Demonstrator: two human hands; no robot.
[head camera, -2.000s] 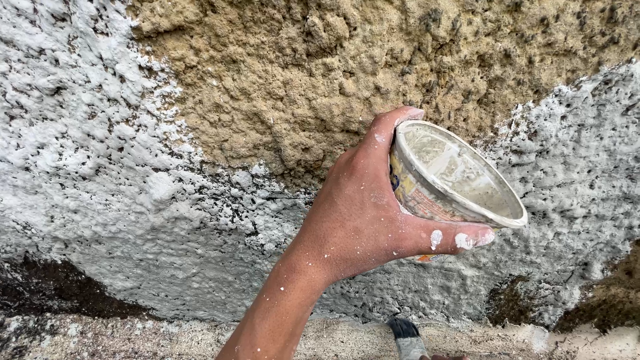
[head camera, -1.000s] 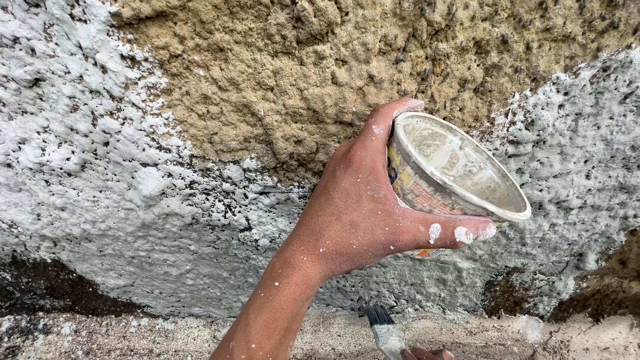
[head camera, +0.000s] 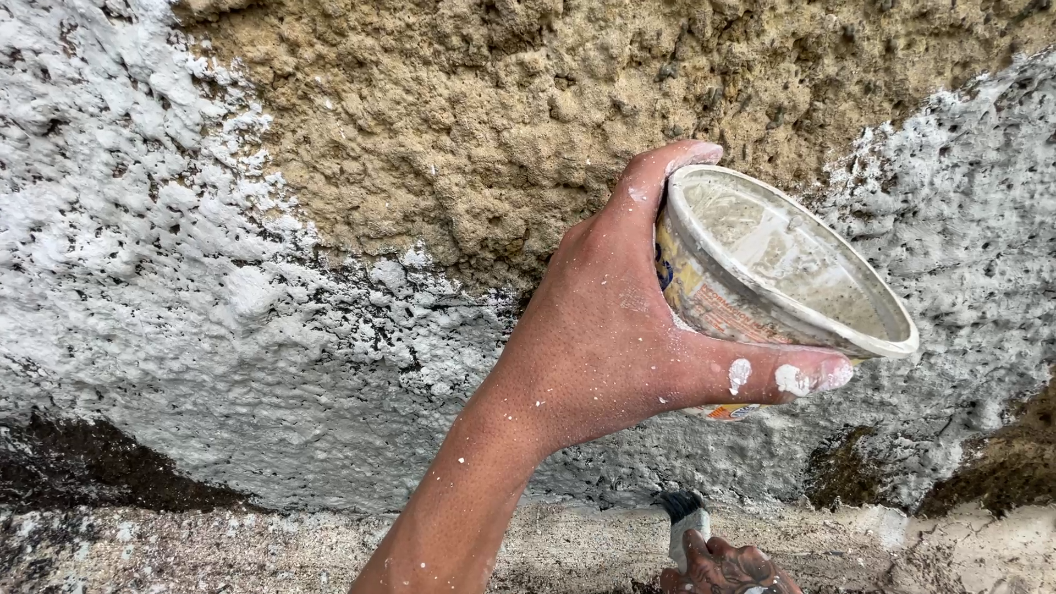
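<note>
My left hand, spotted with white paint, grips a plastic tub around its side, thumb along the front. The tub is tilted, and whitish paint residue coats its inside. Below it, at the bottom edge of the view, my right hand holds a paintbrush by its paint-smeared lower part. The dark bristles touch or nearly touch the foot of the rough wall. Grey-white paint covers the wall's left, lower and right parts, while a tan area at the top is bare.
A speckled concrete ledge runs along the bottom of the wall. Dark brown unpainted patches lie just above it at the left and at the right.
The brush and my right hand have come further into view from the bottom edge; two seconds ago mostly the bristle end showed there. My left hand keeps its hold on the tub.
</note>
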